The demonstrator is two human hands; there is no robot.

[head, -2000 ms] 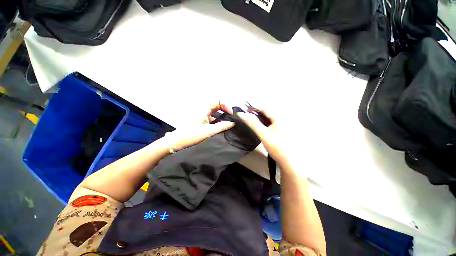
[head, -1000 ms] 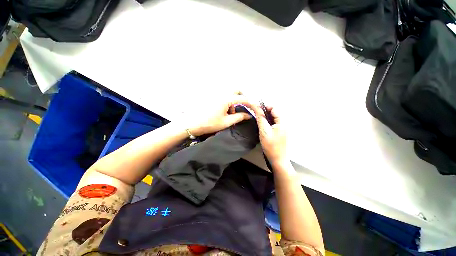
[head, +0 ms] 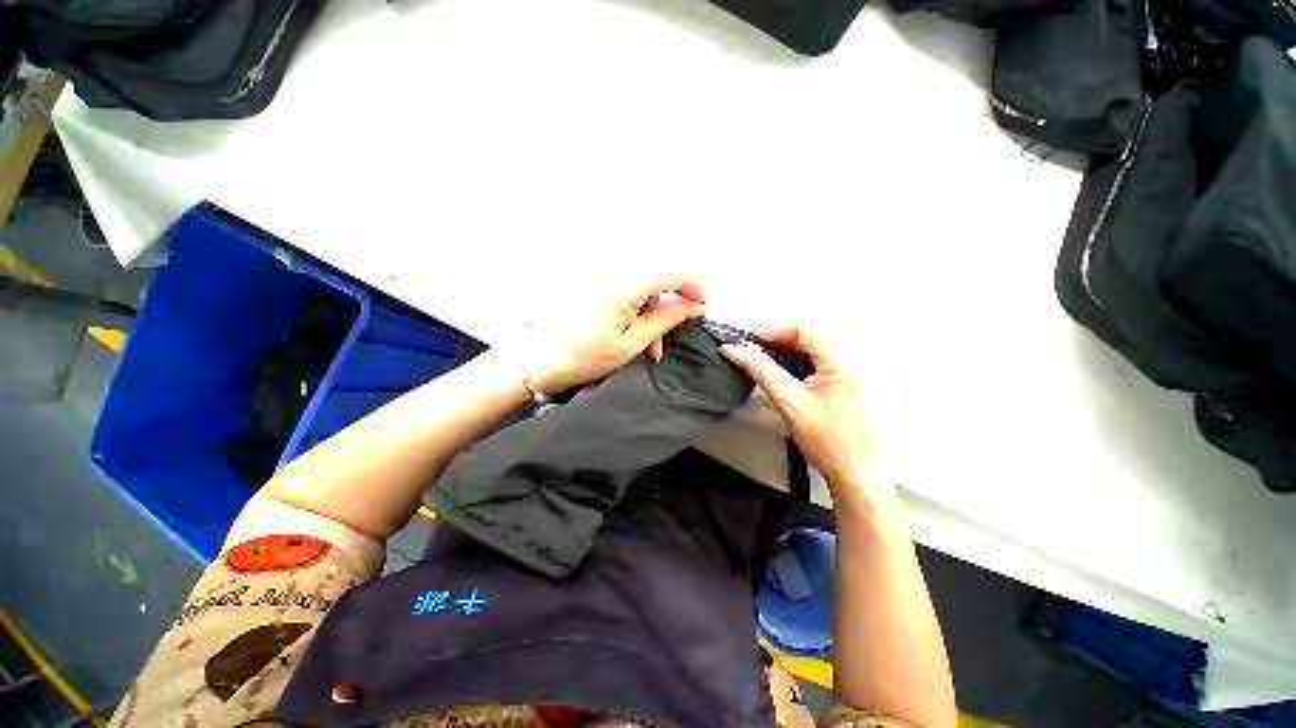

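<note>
A black fabric bag (head: 569, 462) hangs over the lap at the edge of the white table, its smooth thin cloth spread toward the apron. My left hand (head: 625, 339) pinches its upper edge between thumb and fingers. My right hand (head: 810, 387) holds the same edge a short way to the right, thumb on top. A narrow dark edge of the bag runs between the two hands. Small dark snips seem to lie at the right fingers, but they are mostly hidden and I cannot make them out clearly.
The white-covered table (head: 569, 157) stretches ahead. Black bags (head: 1123, 242) are heaped at the right, another black bag (head: 178, 50) lies at the far left. A large blue bin (head: 171, 384) stands left of the lap. A small blue container (head: 799, 590) is below the table edge by the right forearm.
My hands have moved slightly apart along the bag's edge, the right one shifting right and down. The snips' points, visible earlier beyond my right fingers, no longer show clearly. The view has shifted slightly.
</note>
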